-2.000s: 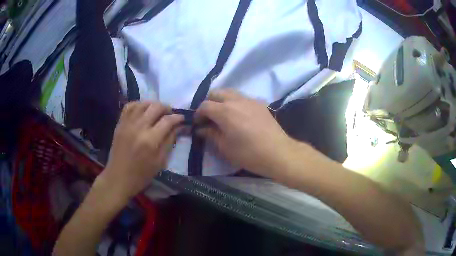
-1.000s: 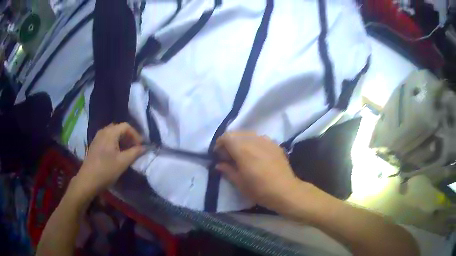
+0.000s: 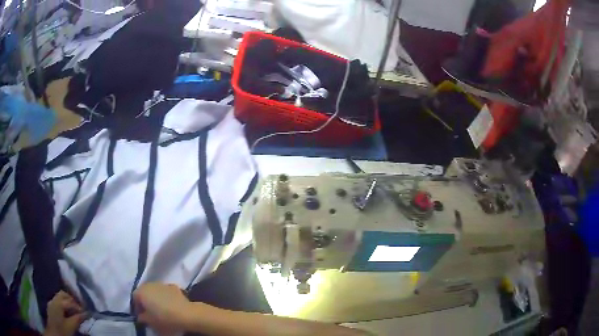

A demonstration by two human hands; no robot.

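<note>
A white garment [image 3: 121,216] with black strips lies spread left of the sewing machine [image 3: 394,220]. My left hand [image 3: 64,315] is at the bottom left, cut off by the lower edge, pinching the garment near a black cross strip. My right hand [image 3: 159,307] grips the same strip [image 3: 111,316] to the right, where it meets a long vertical strip. The strip is stretched between both hands. The machine's needle area is in white glare at its left end.
A red plastic basket [image 3: 289,115] with dark and white scraps stands behind the machine, a white cord [image 3: 295,131] looping over its side. Dark fabric [image 3: 134,65] is piled at the back left. The teal-framed panel [image 3: 397,252] is lit. A red-orange cloth [image 3: 525,49] is at the back right.
The view has swung up and right, bringing the whole machine and basket into sight. Both hands now appear lower and further left, still on the garment's strip.
</note>
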